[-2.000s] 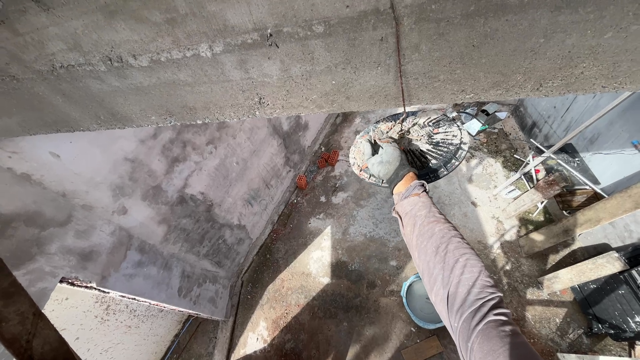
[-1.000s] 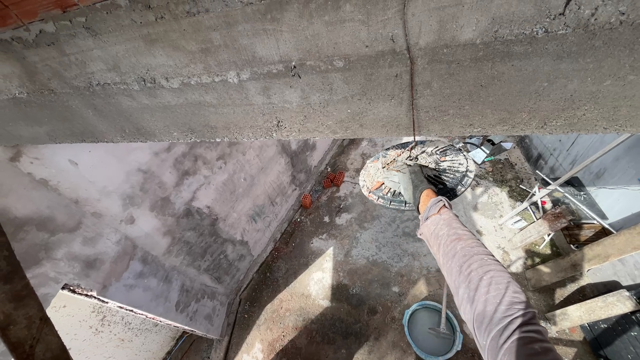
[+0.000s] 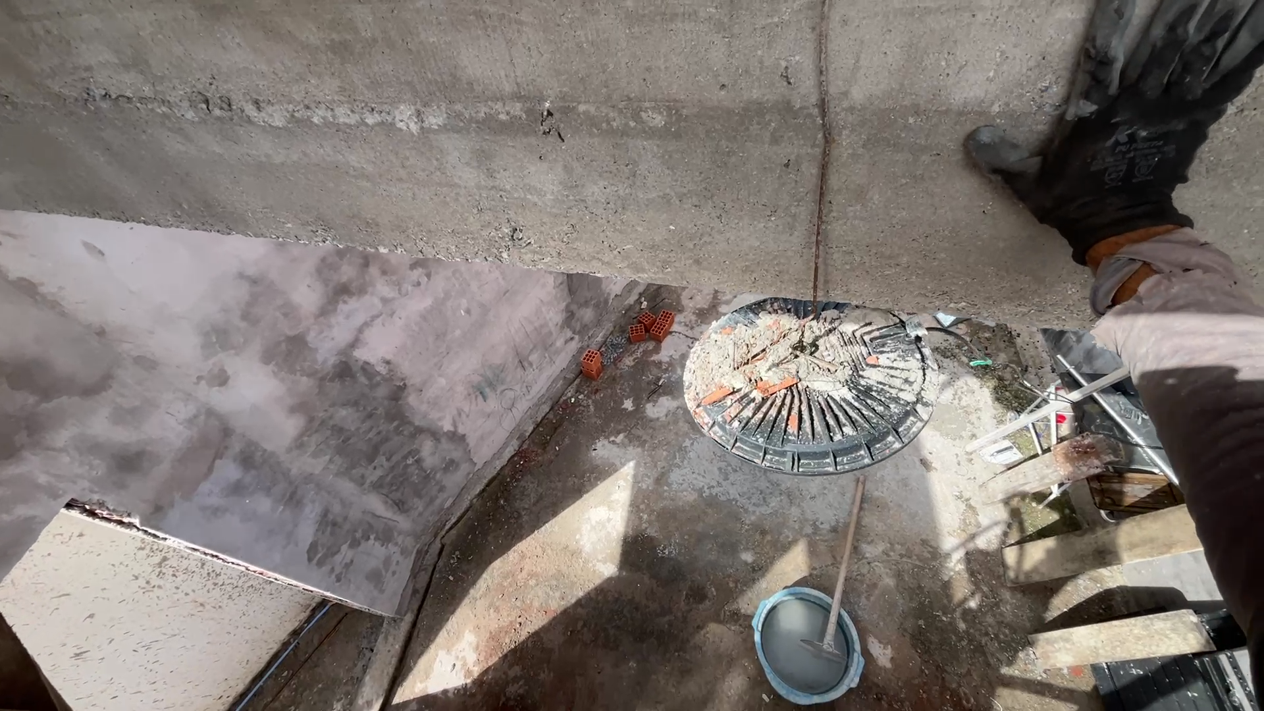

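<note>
My right hand (image 3: pixel 1136 128), in a black work glove, rests spread against the face of a grey concrete beam (image 3: pixel 642 148) at the upper right. No tool shows in it; its fingertips run out of the top of the view. A thin cord or wire (image 3: pixel 821 168) runs down the beam toward a round black ribbed lid or tray (image 3: pixel 839 425), which carries pale mortar-like rubble (image 3: pixel 750 360) and orange brick fragments (image 3: pixel 777 386). Below it, a blue tub (image 3: pixel 760 632) holds grey liquid, with a long-handled tool (image 3: pixel 845 553) standing in it. My left hand is out of view.
Several hollow orange bricks (image 3: pixel 662 326) lie by the foot of a stained wall (image 3: pixel 296 375). Wooden boards (image 3: pixel 1106 543), pale poles (image 3: pixel 1047 410) and a black container (image 3: pixel 1160 686) are at the right. A pale speckled panel (image 3: pixel 148 602) juts in at lower left.
My right arm has moved up and right, from over the round ribbed object to the beam. The grey-white thing held there earlier no longer shows in my hand. The view has shifted somewhat.
</note>
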